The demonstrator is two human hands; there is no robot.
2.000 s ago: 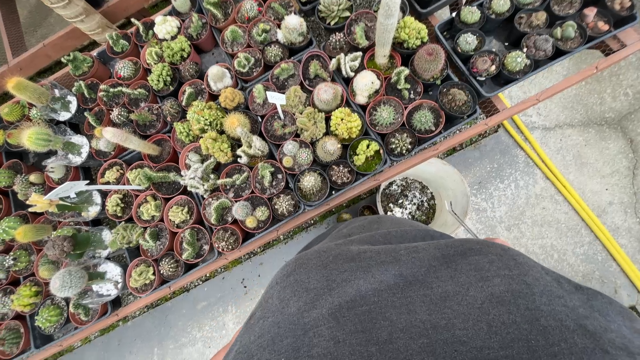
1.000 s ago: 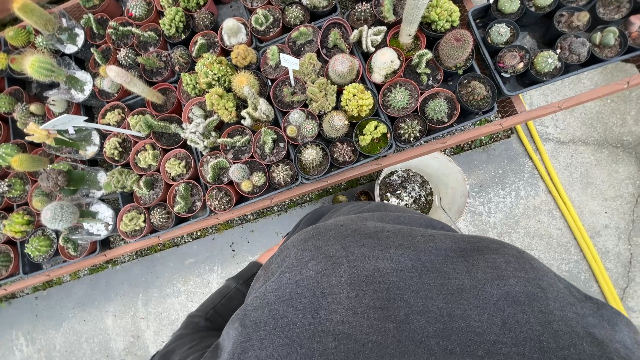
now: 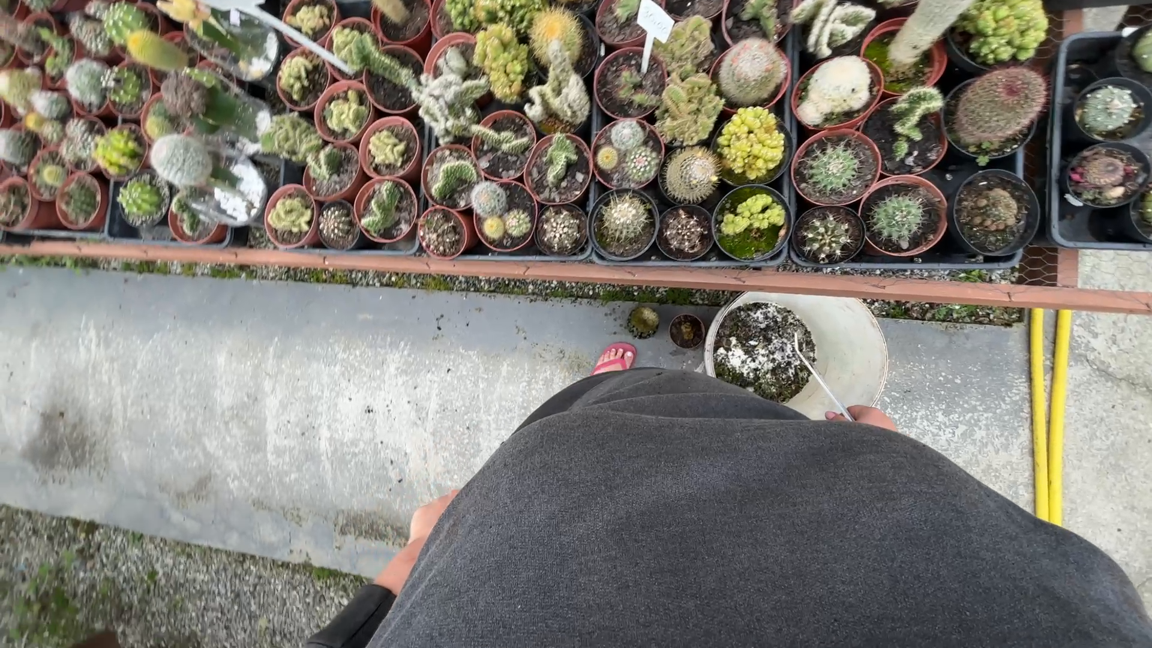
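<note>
My right hand (image 3: 862, 417) shows only in part past the dark grey shirt, its fingers around the end of a thin metal tool (image 3: 823, 382). The tool's bent tip lies over dark soil with white grains in a white bucket (image 3: 846, 337). At the lower left, my left hand (image 3: 432, 517) and wrist show beside the shirt; its fingers are hidden. Left of the bucket, a small potted cactus (image 3: 643, 321) and another small pot (image 3: 687, 331) stand on the ground.
A bench with a reddish wooden edge (image 3: 540, 272) carries trays of potted cacti, one pot with a white plant label (image 3: 654, 22). A foot in a pink sandal (image 3: 616, 357) stands left of the bucket. Yellow hoses (image 3: 1039, 405) run along the concrete at right.
The view has turned, so the bench edge now runs nearly level. My left hand and forearm have come further into view at the lower left. The foot has come into view.
</note>
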